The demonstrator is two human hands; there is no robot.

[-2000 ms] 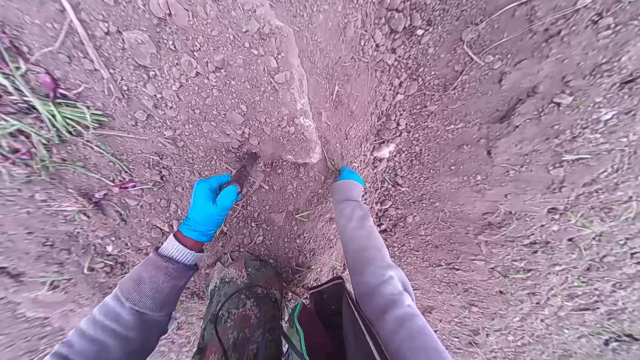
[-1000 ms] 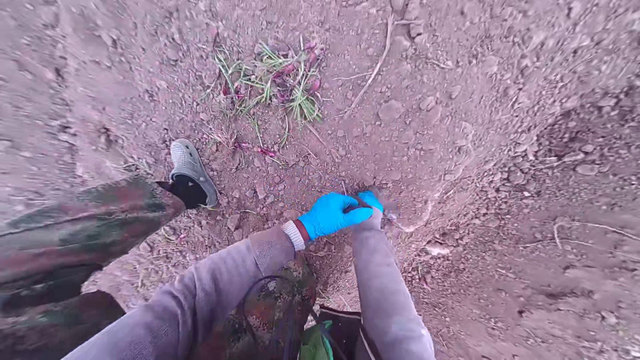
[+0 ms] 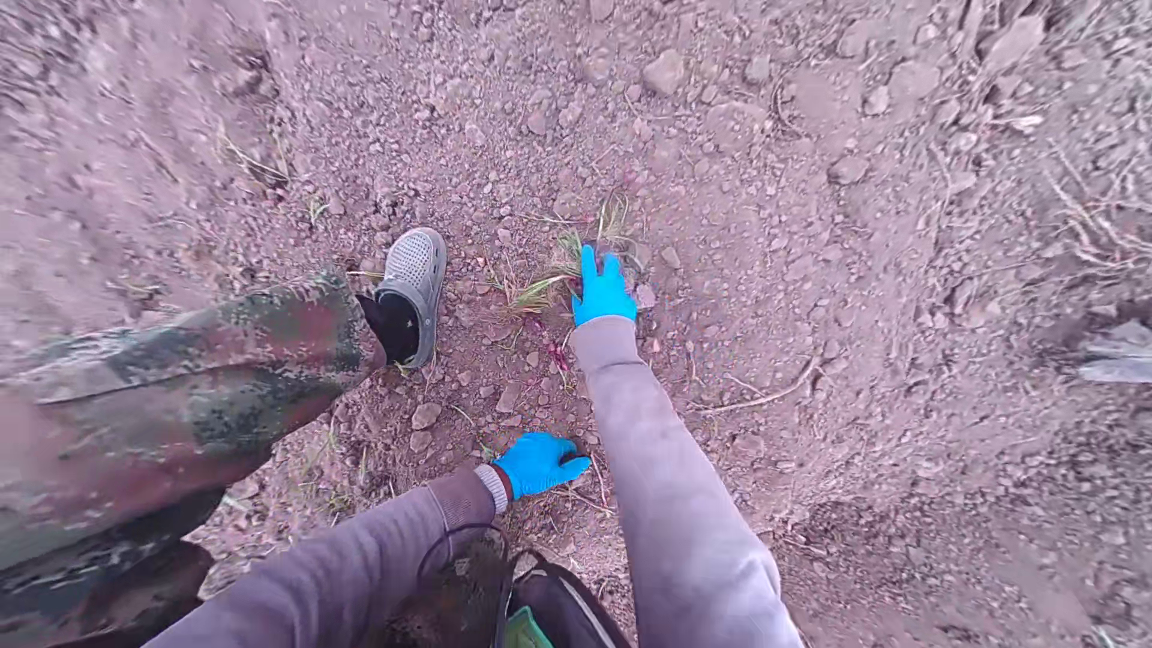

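Observation:
My right hand, in a blue glove, reaches down onto a small heap of green plants with reddish-purple parts on the soil. Its fingers cover some of the heap, and whether they grip anything is hidden. My left hand, also in a blue glove, is low over the soil near my body, its fingers curled and its thumb pointing right. A dark thing shows between thumb and fingers, too small to name. Reddish-purple bits lie below the heap.
My left foot in a grey clog stands left of the plants. Stones, dry twigs and roots lie about on the soil. A pale, film-like scrap is at the right edge. A dark bag hangs below.
My hands, close together one second ago, are apart; the right is now at the plant heap, which lay away from both hands before. The view has swung considerably.

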